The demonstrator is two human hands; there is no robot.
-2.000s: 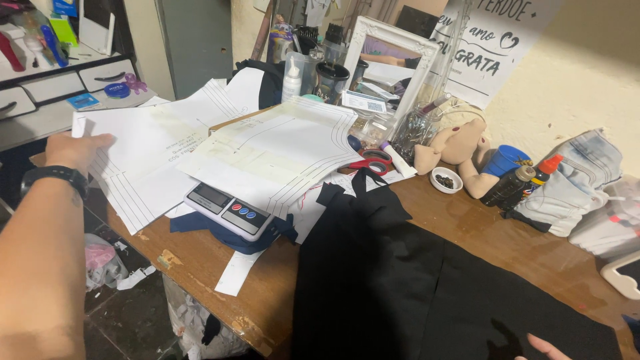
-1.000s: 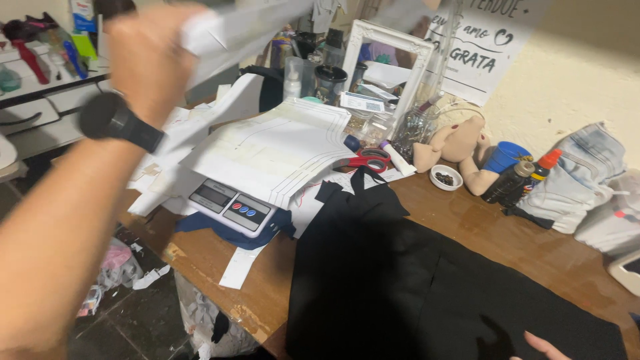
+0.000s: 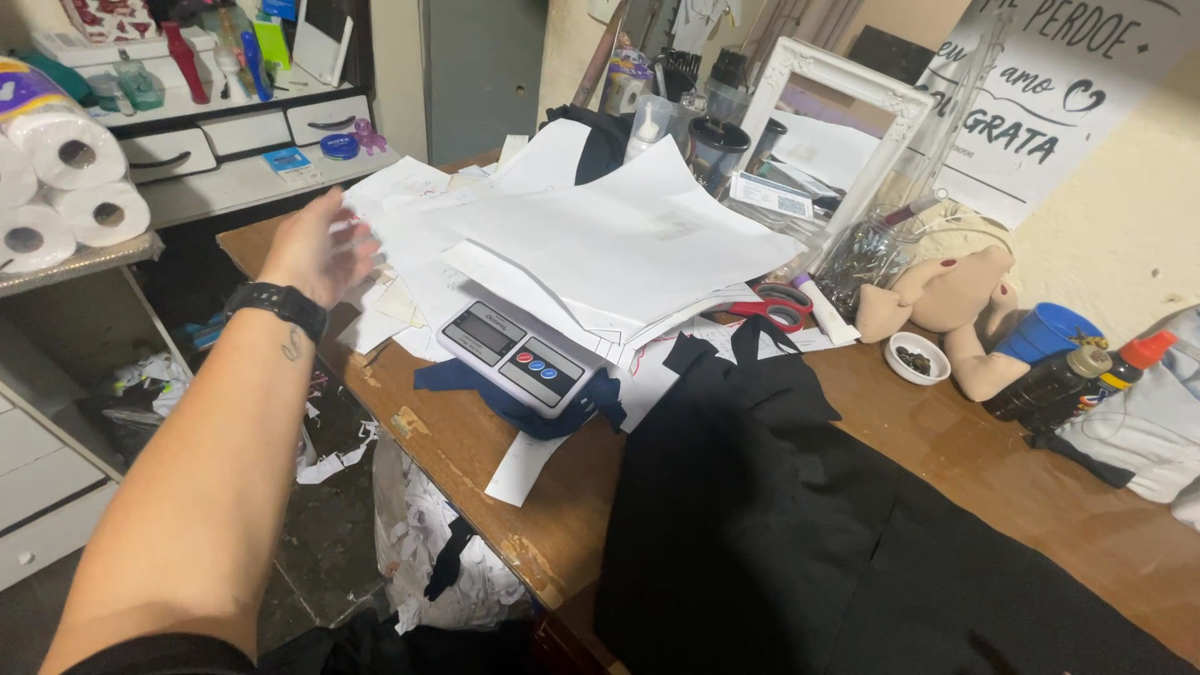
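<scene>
My left hand (image 3: 323, 246), blurred, with a black watch on the wrist, is at the left edge of the table, fingers apart and holding nothing. Beside it lie large white paper pattern sheets (image 3: 619, 220), stacked partly over a digital kitchen scale (image 3: 516, 356). Dark blue fabric (image 3: 525, 412) lies under the scale. Red-handled scissors (image 3: 776, 307) rest by the sheets' right edge. Black fabric (image 3: 797, 525) spreads over the near part of the table. Only a possible trace of my right hand shows at the bottom edge, too little to make out.
A white framed mirror (image 3: 825, 122), a jar of pins or clips (image 3: 872, 253), a small white bowl (image 3: 917, 358), a cloth doll (image 3: 947, 291), a blue cup (image 3: 1050, 330) and bottles stand along the wall. A bag of paper scraps (image 3: 450, 553) is below the table edge; toilet rolls (image 3: 70, 150) are at left.
My left hand has let go of the pattern sheet it held up a second ago; a blank-faced sheet now lies on top of the stack over the scale. My right hand has mostly left the view.
</scene>
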